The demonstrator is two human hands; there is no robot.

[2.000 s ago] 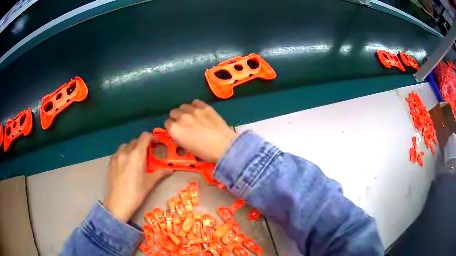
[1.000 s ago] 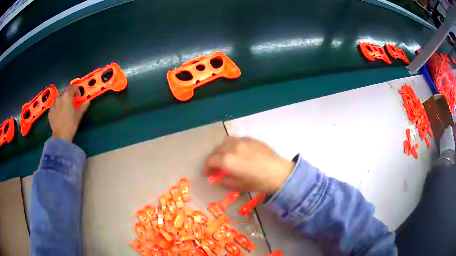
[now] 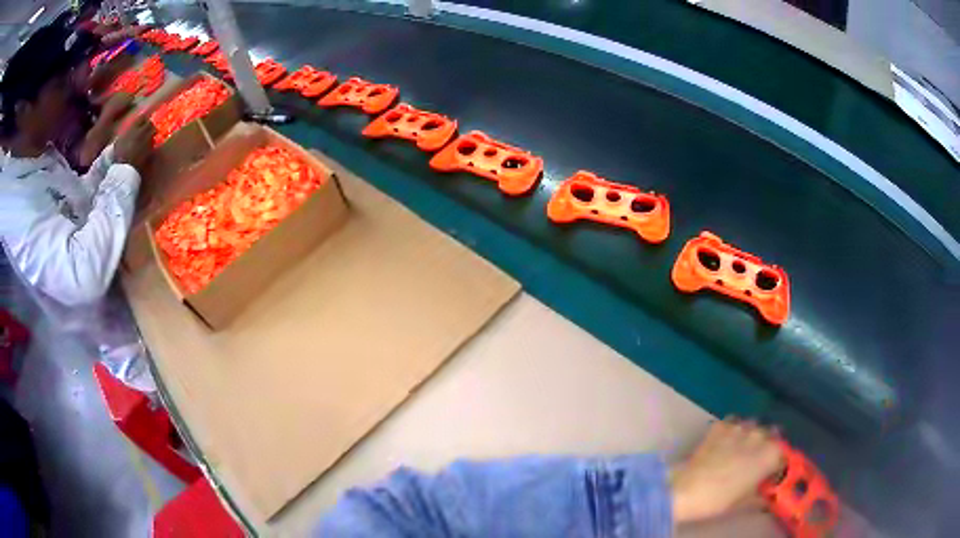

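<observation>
My left hand (image 3: pixel 732 468) reaches in from the bottom of the head view, with a blue denim sleeve. Its fingers are on the left end of an orange grip shell (image 3: pixel 787 485) at the lower right, by the belt's near edge. The grip is partly hidden by the fingers. My right hand is out of the picture. More orange shells (image 3: pixel 608 203) lie spaced in a row on the dark green conveyor belt (image 3: pixel 653 126).
A cardboard box (image 3: pixel 263 268) full of small orange pieces stands on a brown cardboard sheet (image 3: pixel 347 368) at left. Behind it are another filled box (image 3: pixel 190 110), a metal post (image 3: pixel 240 63) and a person in white sleeves (image 3: pixel 68 215). Red seats are at lower left.
The view has swung left, bringing in the filled boxes and a person. My left hand, earlier at a shell on the belt, is now at one by the near edge. My right hand has left view.
</observation>
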